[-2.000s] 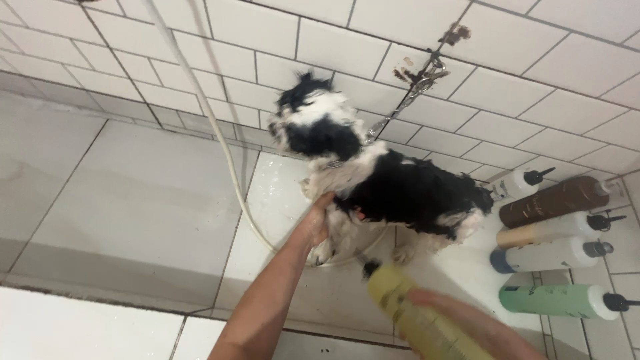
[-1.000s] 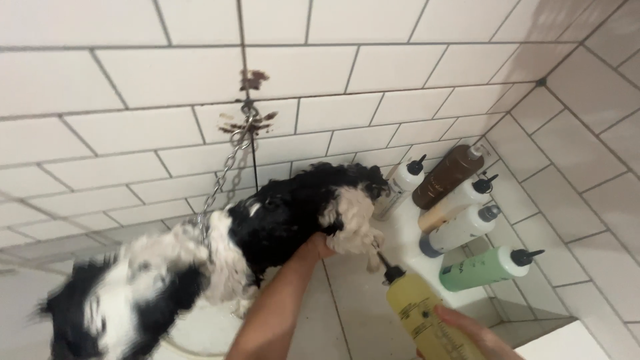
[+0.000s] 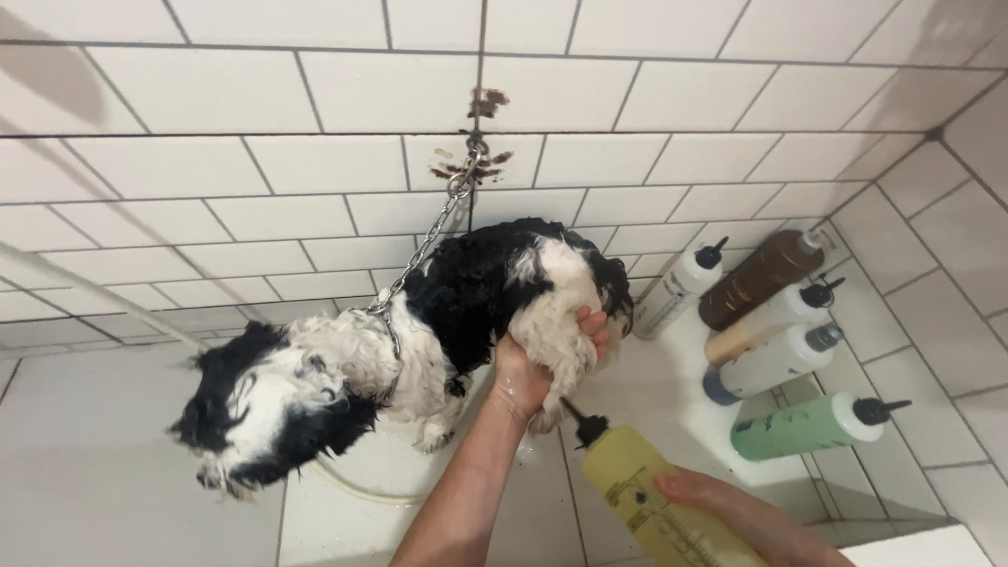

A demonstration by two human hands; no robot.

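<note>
A wet black-and-white dog (image 3: 480, 291) stands by the tiled wall, its head at the lower left. A metal chain (image 3: 425, 244) runs from its neck to a ring on the wall. My left hand (image 3: 535, 370) is around the dog's hind leg, its fingers behind the wet fur. In my right hand (image 3: 709, 504) is a yellow squeeze bottle (image 3: 630, 480) with a black nozzle, tilted so that the tip is close beside the lower part of that leg. Whether the tip touches the fur, I cannot tell.
Several bottles stand at the right: a white one (image 3: 681, 287), a brown pump bottle (image 3: 760, 279), a peach one (image 3: 772, 319), a white-and-blue one (image 3: 772, 366) and a green one (image 3: 799, 429). A pale hose (image 3: 370, 496) curves under the dog.
My left hand has moved from the dog's front end to its hind leg. The yellow bottle in my right hand is now by that leg. The view has shifted a lot.
</note>
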